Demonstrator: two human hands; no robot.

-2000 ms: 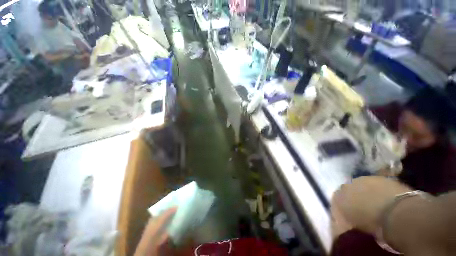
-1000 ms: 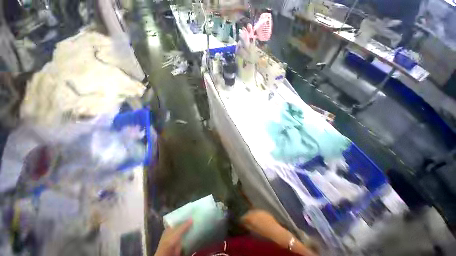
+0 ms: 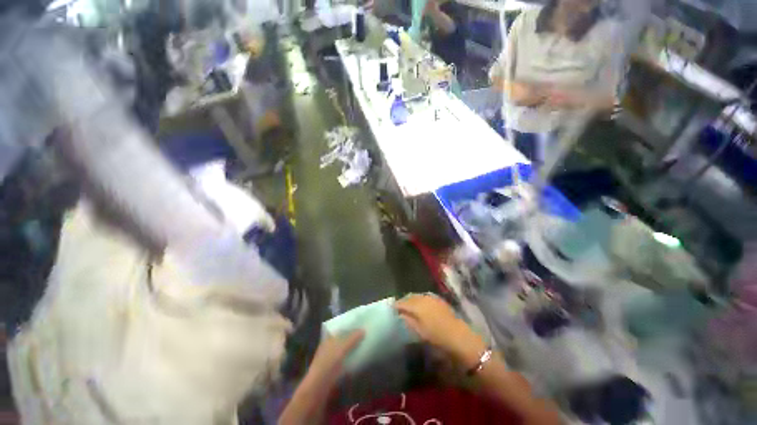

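Observation:
A folded fabric bundle (image 3: 373,334), mint green with a white edge, is in front of my body at the lower middle. My left hand (image 3: 336,355) grips its left side, with the thumb on top. My right hand (image 3: 432,319) is on its upper right corner, fingers on the fabric; a bracelet shows on that wrist. The underside of the bundle and the fingers beneath it are hidden. The picture is blurred.
A dark aisle floor (image 3: 349,249) runs ahead, with white scraps (image 3: 347,156) on it. A large cream fabric heap (image 3: 166,332) is at left. A white table (image 3: 440,153) with a blue bin (image 3: 481,178) is at right. A person (image 3: 564,75) stands behind it.
The view has moved forward along the aisle. My right hand has come in from the right onto the bundle, which my left hand still holds. The cream heap is nearer.

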